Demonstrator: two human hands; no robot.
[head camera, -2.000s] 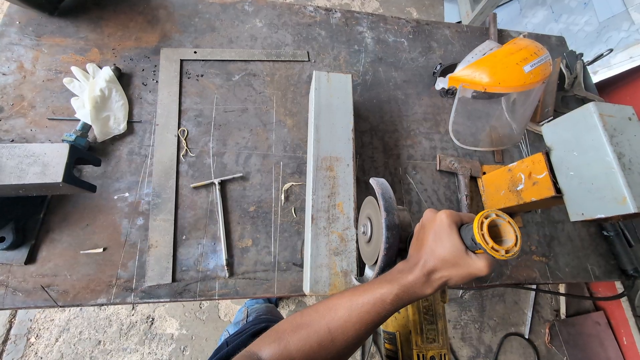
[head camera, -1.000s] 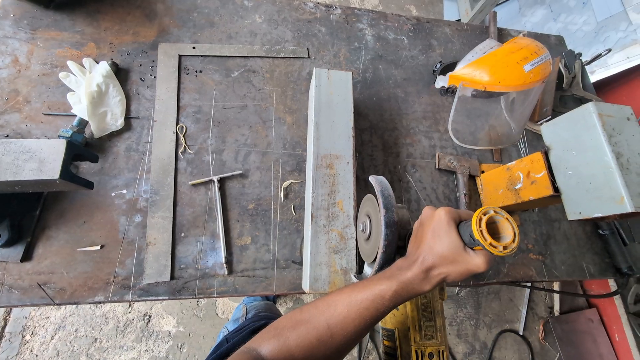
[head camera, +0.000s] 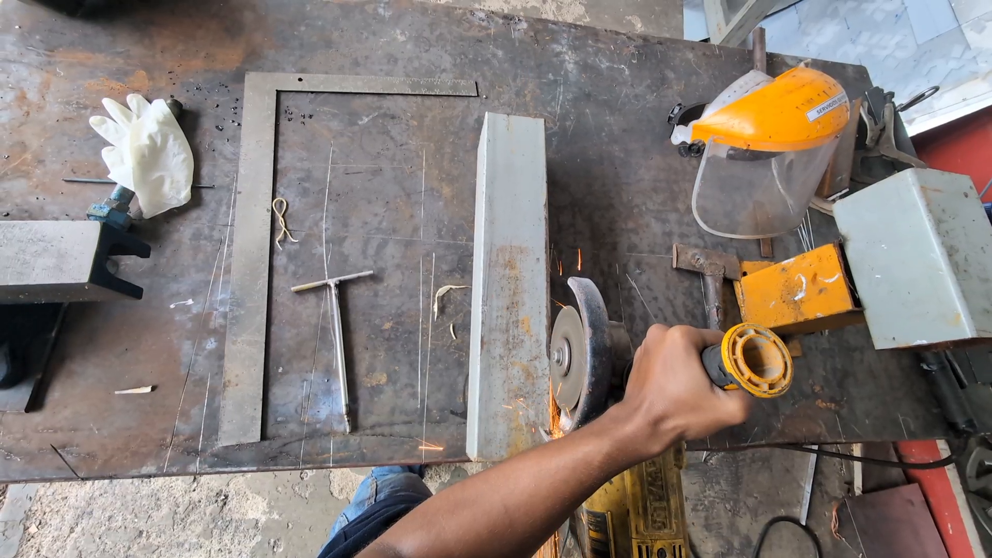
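One hand (head camera: 682, 380) is wrapped around the side handle of a yellow angle grinder (head camera: 632, 504); the arm enters from the bottom centre, and I take it for my left hand. The grinder's disc (head camera: 568, 358), under a dark metal guard, meets the right side of a grey-painted steel bar (head camera: 508, 294) near its lower end. Orange sparks fly there. My other hand is not visible. Left of the bar lie a metal T-handle wrench (head camera: 339, 349) and a steel framing square (head camera: 252, 256).
At the right are a face shield (head camera: 763, 163), a hammer (head camera: 709, 267), an orange metal block (head camera: 798, 288) and a grey metal box (head camera: 914, 256). A vise (head camera: 50, 260) and a white glove (head camera: 155, 155) are at the left. A cable (head camera: 860, 459) runs near the table's lower right edge.
Sparks now come from where the disc meets the grey bar; neither earlier frame shows any. The hand keeps its grip on the handle.
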